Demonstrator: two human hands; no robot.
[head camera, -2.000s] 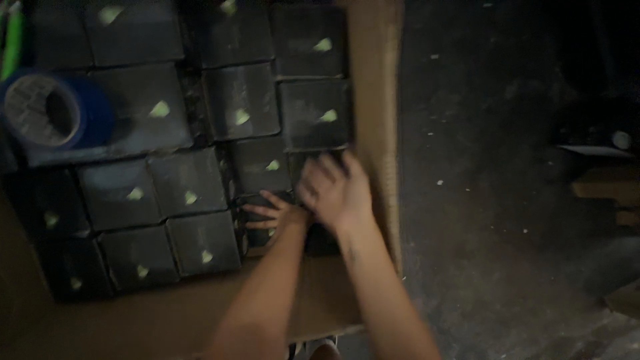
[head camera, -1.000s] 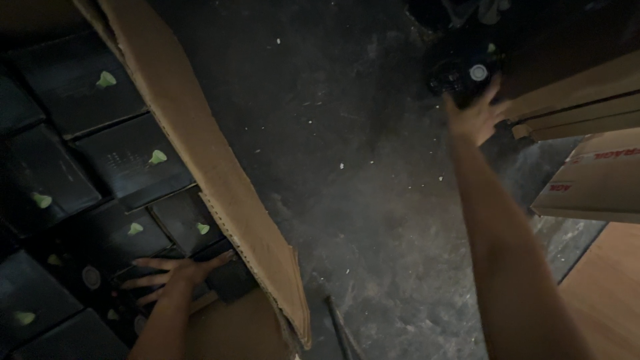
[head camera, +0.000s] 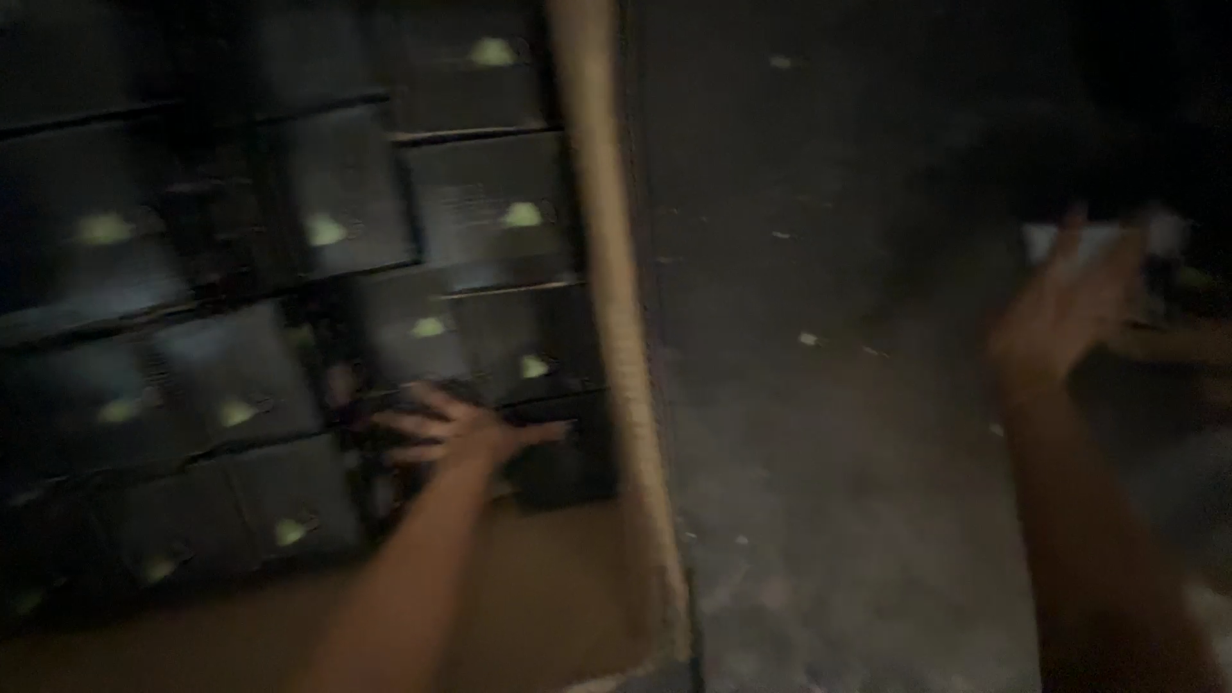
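Rows of dark boxes (head camera: 351, 192), each with a small pale green mark, fill a large open cardboard box (head camera: 616, 289) at the left. My left hand (head camera: 467, 428) lies with fingers spread on the dark boxes near the cardboard box's right wall, holding nothing that shows. Out to the right, above the floor, my right hand (head camera: 1068, 298) reaches toward a blurred pale-topped item (head camera: 1092, 241). Blur and darkness hide whether its fingers touch or grip that item.
Dark concrete floor (head camera: 808, 481) with pale specks runs between the cardboard box and the right hand. At the right edge, beside my right hand, is a blurred brownish shape (head camera: 1174, 342). The upper right is very dark.
My right hand was over the dark boxes at first, then moved right, out over the floor, where it remains. My left hand stays spread on the boxes. The view has shifted.
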